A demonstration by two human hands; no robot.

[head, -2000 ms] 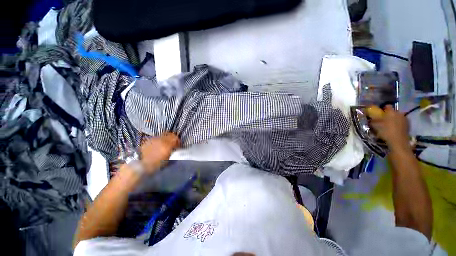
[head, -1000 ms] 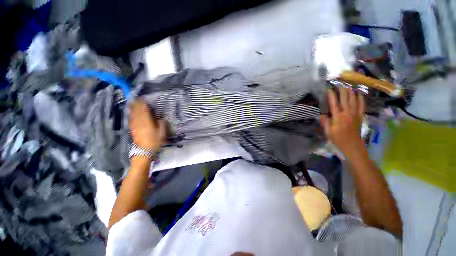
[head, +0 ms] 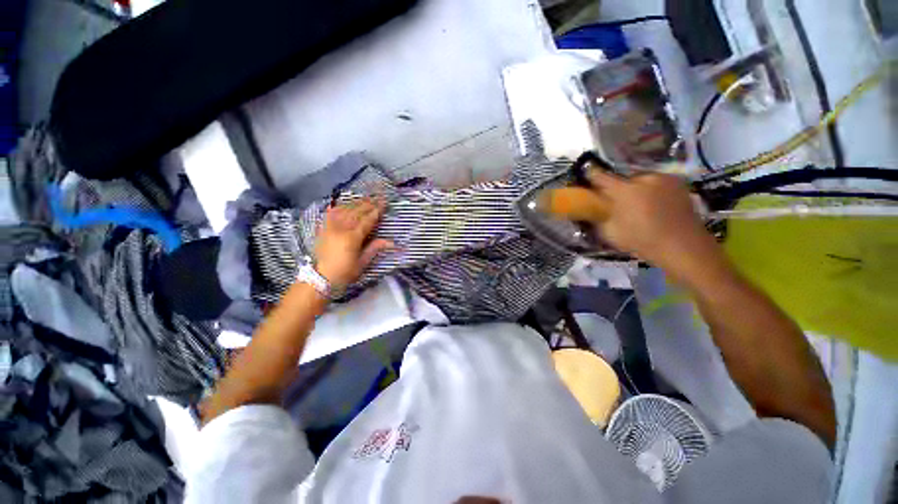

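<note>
The checked garment piece (head: 448, 224) lies stretched over the sleeve board, whose black end (head: 192, 279) shows at the left. Part of the cloth hangs in folds at the near side. My left hand (head: 349, 243) lies flat on the cloth at its left part, fingers spread. My right hand (head: 635, 212) is closed around the orange handle of the steam iron (head: 559, 219). The iron's silver pointed tip faces left, over the right end of the cloth. Whether its sole touches the cloth is hard to tell.
The large black pressing board (head: 226, 74) is at the far left. The garment pile (head: 74, 384) fills the left, with a blue strip (head: 113, 214). The iron rest (head: 631, 106) stands beyond the iron. Hoses (head: 807, 179) run right. A fan (head: 658, 438) and yellow-green sheet (head: 817, 276) are at the right.
My right hand has taken hold of the iron and brought it left over the cloth. My left hand lies farther onto the cloth. The camera view has turned.
</note>
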